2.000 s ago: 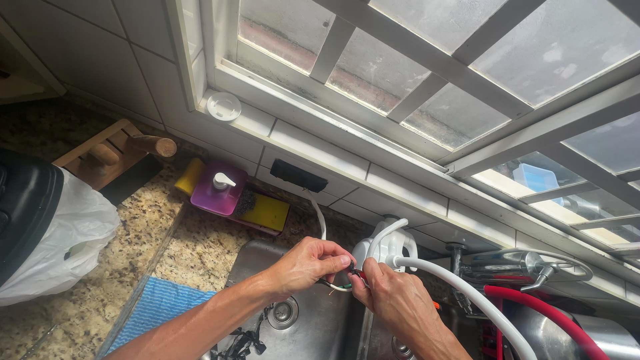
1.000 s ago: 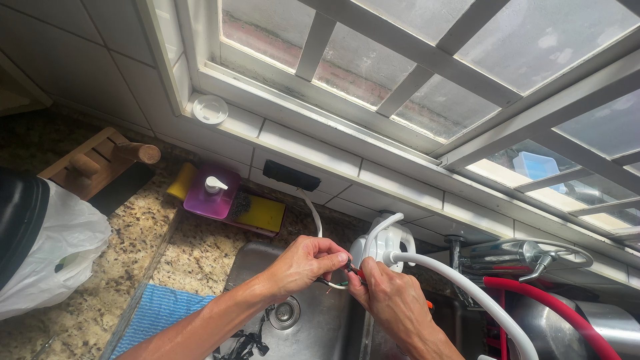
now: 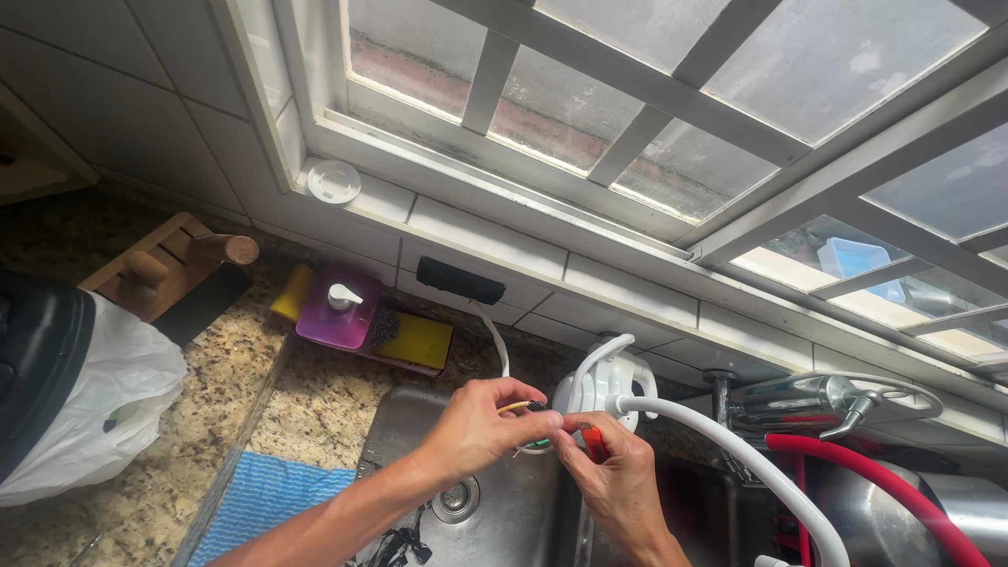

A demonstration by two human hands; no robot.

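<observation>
Over the steel sink my left hand (image 3: 492, 421) pinches a thin wire (image 3: 513, 406) whose end is wrapped in black tape. My right hand (image 3: 618, 465) meets it at the fingertips and has an orange-red tool (image 3: 594, 443), possibly a small cutter, tucked in its fingers. A green wire and a bare wire end show just below the hands. From a black-taped spot (image 3: 461, 280) on the tiled wall a white cable (image 3: 496, 339) comes down behind my left hand. Right behind the hands is a white electric faucet or heater body (image 3: 606, 378) with a white hose (image 3: 732, 441).
Black tape scraps (image 3: 402, 543) lie in the sink basin (image 3: 504, 504) near its drain. A purple soap dispenser (image 3: 335, 307) with sponges stands behind the granite counter (image 3: 236, 394), near a blue cloth (image 3: 264, 500). At right are a chrome faucet (image 3: 795, 402), red tubing (image 3: 866, 465) and metal pots.
The orange-red tool now shows plainly in my right hand; one second ago only dark and red bits showed between the fingers. Both hands stay close together above the sink.
</observation>
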